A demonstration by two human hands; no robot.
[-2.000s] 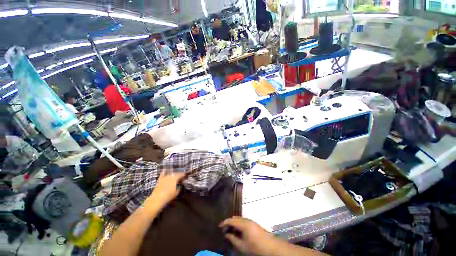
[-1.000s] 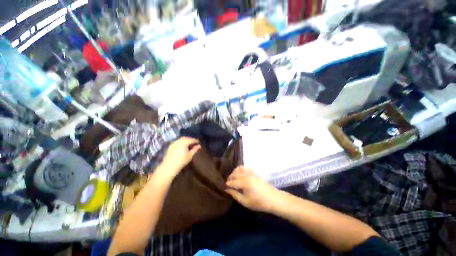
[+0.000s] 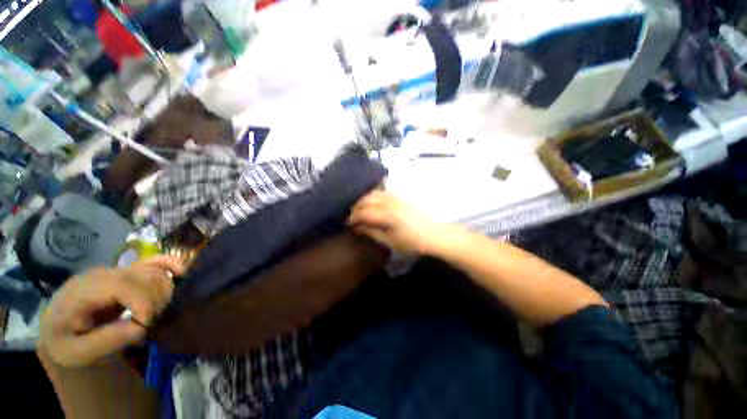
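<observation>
A wide dark band [image 3: 270, 232] stretches diagonally between my two hands, along the edge of a brown fabric panel [image 3: 270, 307]. My left hand [image 3: 110, 307], at the lower left, grips the far left end of the band and panel. My right hand [image 3: 389, 221] holds the right end by the table's front edge. Plaid fabric [image 3: 201, 188] lies bunched behind the band. The presser foot and needle area [image 3: 378, 123] of the sewing machine [image 3: 483, 49] is just beyond the band's right end. The picture is blurred.
Thin tools [image 3: 430, 143] lie by the needle. A brown square scrap [image 3: 500, 173] lies on the table. A cardboard tray [image 3: 590, 195] with black pieces stands at the right. Plaid cloth [image 3: 655, 319] hangs at the lower right. A grey motor-like unit [image 3: 74, 237] is at the left.
My left hand has moved down and left, drawing the cloth out between my hands. The dark band now shows in full length. The view has tilted downward, and the plaid lies behind the band.
</observation>
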